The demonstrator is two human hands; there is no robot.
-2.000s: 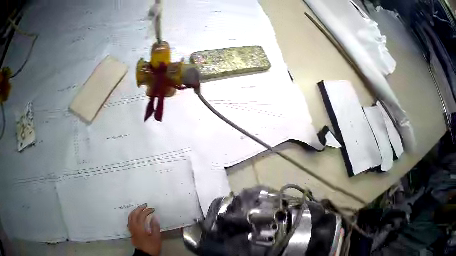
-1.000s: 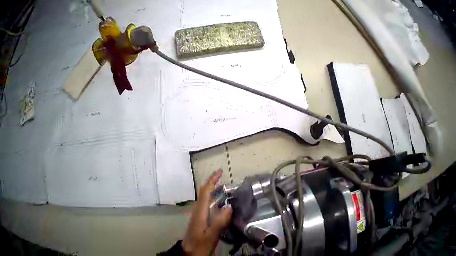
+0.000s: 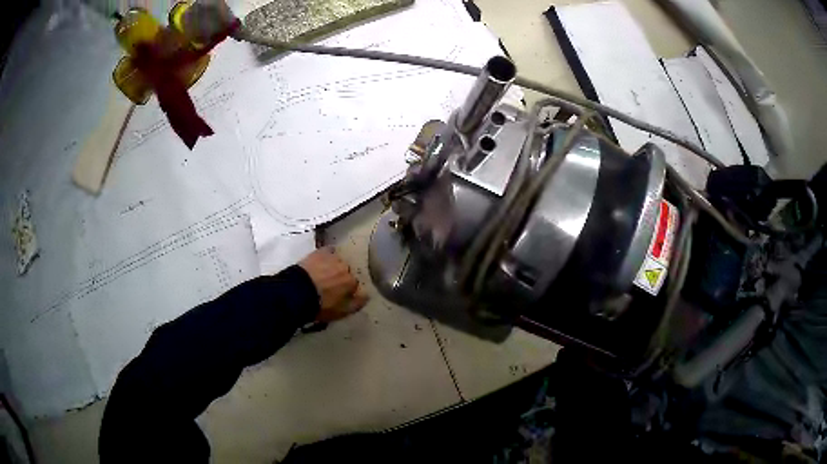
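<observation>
The silver and black cutting machine (image 3: 580,227) fills the centre right, with a red and white label, a yellow warning sticker and cable looped round its body. It stands beside the notched edge of the white marker paper (image 3: 172,245), which has thin printed lines and a dark edge below. My left hand (image 3: 334,285), in a dark sleeve, is low over the table just left of the machine's rounded metal front. Its fingers look curled, and what is under them is hidden. My right hand cannot be seen.
A yellow plug connector (image 3: 136,54) with dark red cloth hangs at upper left, its cord crossing to the right. A pale slab (image 3: 104,149), a speckled bar (image 3: 326,18) and a small speckled packet (image 3: 25,234) lie on the paper. Cut pieces (image 3: 621,63) lie at upper right on the table (image 3: 408,362).
The machine appears higher and larger in view, with its motor body turned. My left hand has moved from the machine's front to lower left beside it, fingers now curled. The view has shifted.
</observation>
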